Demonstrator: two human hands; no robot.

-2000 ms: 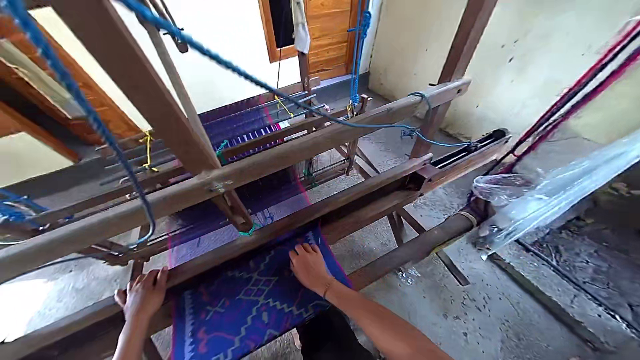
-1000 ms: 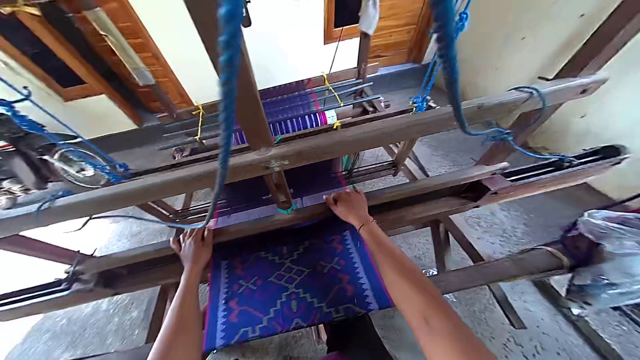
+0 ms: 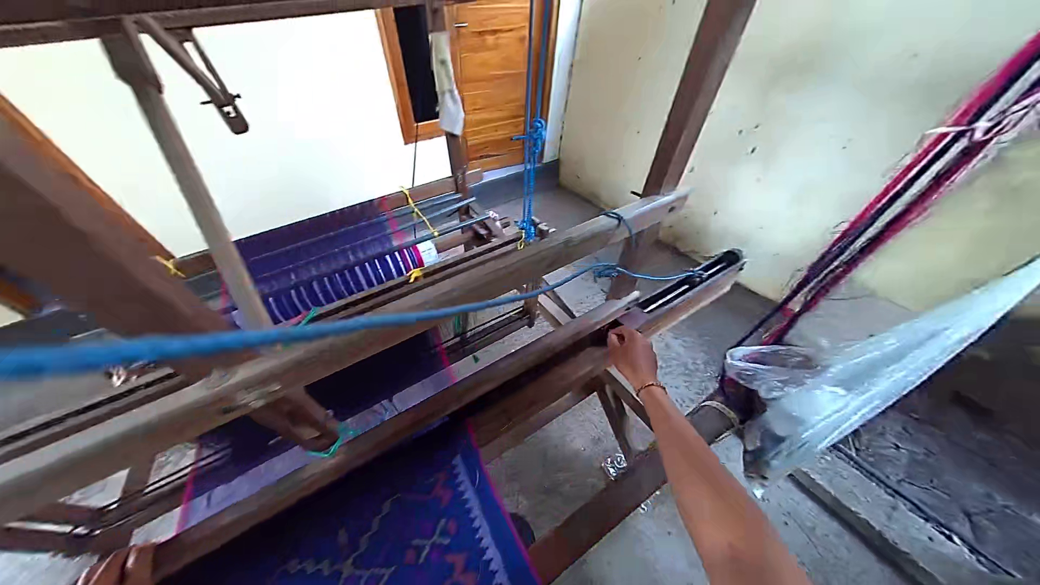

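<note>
My right hand (image 3: 632, 354) reaches to the right end of the wooden loom's beater (image 3: 520, 357), its fingers at the inner end of the shuttle box (image 3: 691, 280); whether they grip anything is hidden. At the bottom left edge, only part of my left hand (image 3: 122, 566) shows, on or beside the beater's left part. Patterned blue and purple woven cloth (image 3: 390, 520) lies on my side of the beater. Purple warp threads (image 3: 325, 244) stretch away behind it. A blue rope (image 3: 349, 325) crosses in front of the loom's upper beam (image 3: 487, 284).
Loom posts (image 3: 699, 97) rise on both sides. Clear plastic sheeting (image 3: 877, 398) and a bundle of red and dark yarn (image 3: 910, 187) hang at the right. The cloth beam (image 3: 601, 512) runs below my right forearm. A wooden door (image 3: 496, 81) stands behind.
My right hand has left the cloth's upper edge and moved right along the beater to the shuttle box. The view has swung to the right, leaving my left hand mostly out of frame.
</note>
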